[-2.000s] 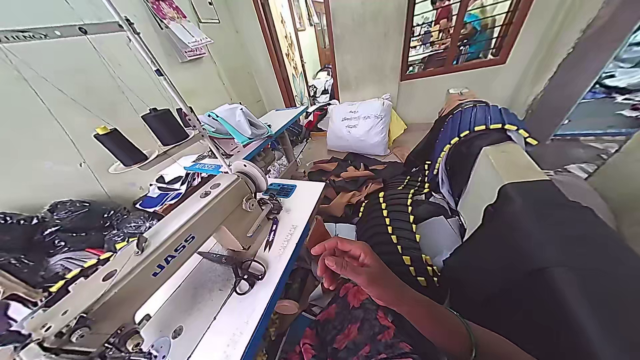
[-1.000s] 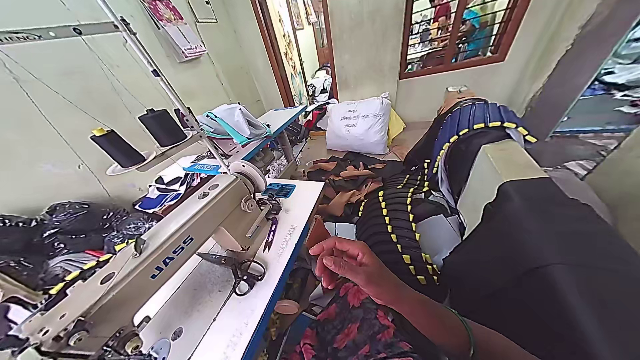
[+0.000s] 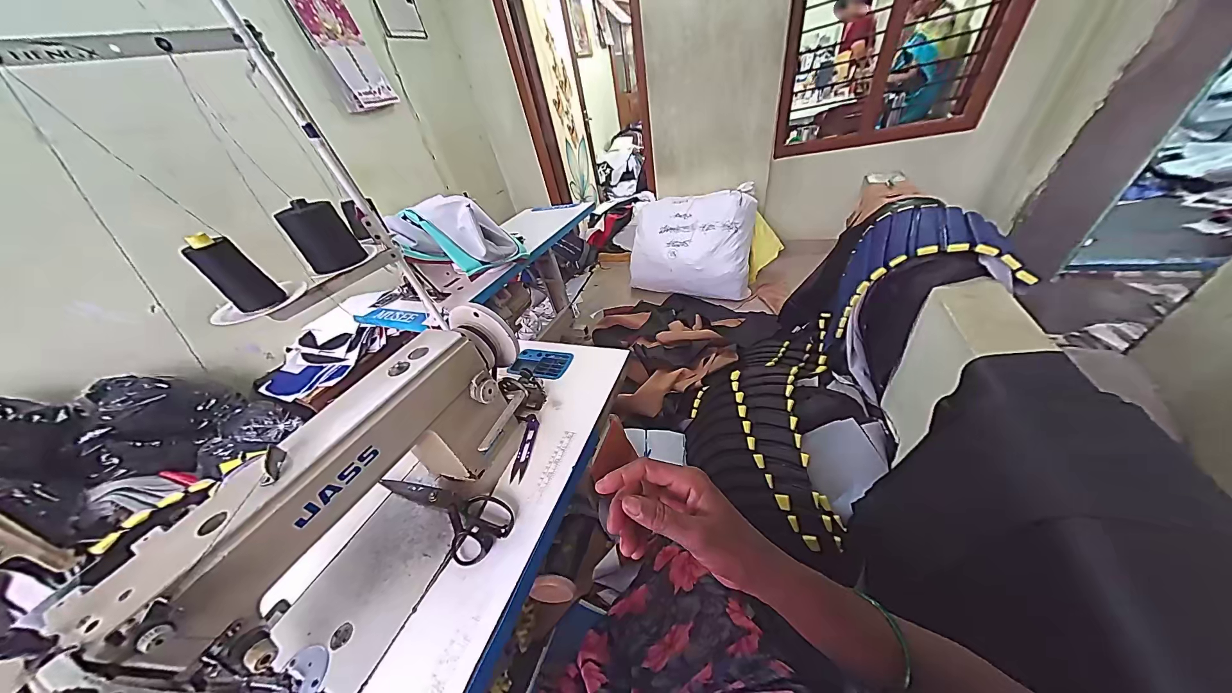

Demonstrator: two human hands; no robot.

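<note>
My right hand [image 3: 674,510] reaches in from the lower right, over the flowered cloth on my lap [image 3: 664,616], beside the table's blue edge. Its fingers are loosely bent, and nothing shows in them. My left hand is out of the picture. To the left stands a sewing machine [image 3: 318,462] on a white table [image 3: 539,500]. Black-handled scissors [image 3: 481,529] lie open by its head, with purple thread snips [image 3: 525,448] and a small blue tray [image 3: 541,363] farther back. Black thread cones [image 3: 320,236] stand behind the machine.
Black padded strips with yellow edging [image 3: 746,443] lie to the right of the table. Black cloth [image 3: 1049,520] drapes over a pale partition [image 3: 972,318]. A white sack [image 3: 693,245] stands near the back wall. Black plastic bags [image 3: 144,433] lie at the left. People [image 3: 919,67] show through the window.
</note>
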